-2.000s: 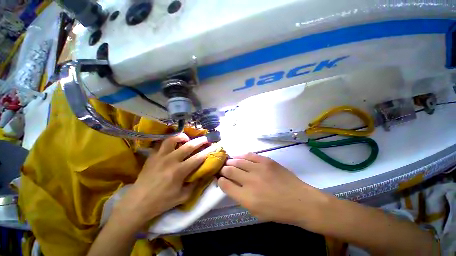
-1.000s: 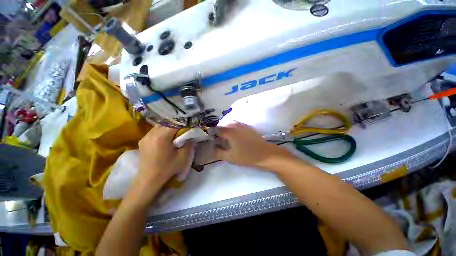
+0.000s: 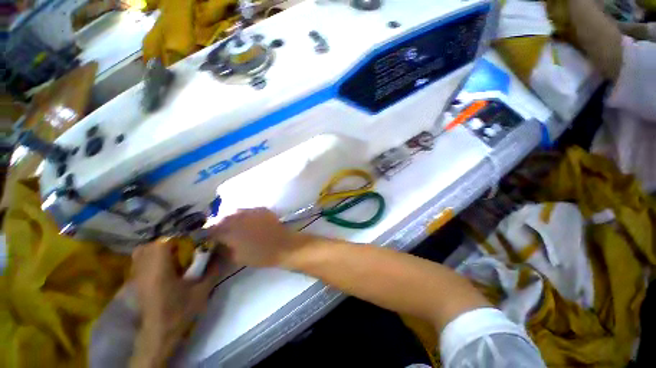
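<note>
The white sewing machine [image 3: 237, 154] has a blue stripe and "JACK" lettering. My left hand [image 3: 160, 280] and my right hand [image 3: 252, 233] are close together at the needle area, at the left end of the head. Both hold a small part of the garment piece, mustard and white [image 3: 198, 262]; the fingertips are blurred and partly hidden. The mustard panel [image 3: 50, 287] lies heaped left of my left hand. Scissors [image 3: 352, 210] with one yellow and one green handle lie on the bed right of my right hand. The presser foot is too blurred to make out.
A tape measure strip [image 3: 288, 316] runs along the table's front edge. A heap of mustard and white pieces [image 3: 575, 259] lies below at the right. Another person's arm [image 3: 593, 36] is at the upper right. An orange-tipped item [image 3: 466, 115] lies beyond the bed fitting.
The view has swung right, so the machine's control panel, the right heap and another person's arm now show. Both hands stay at the needle area with the cloth. The scissors lie in the same place.
</note>
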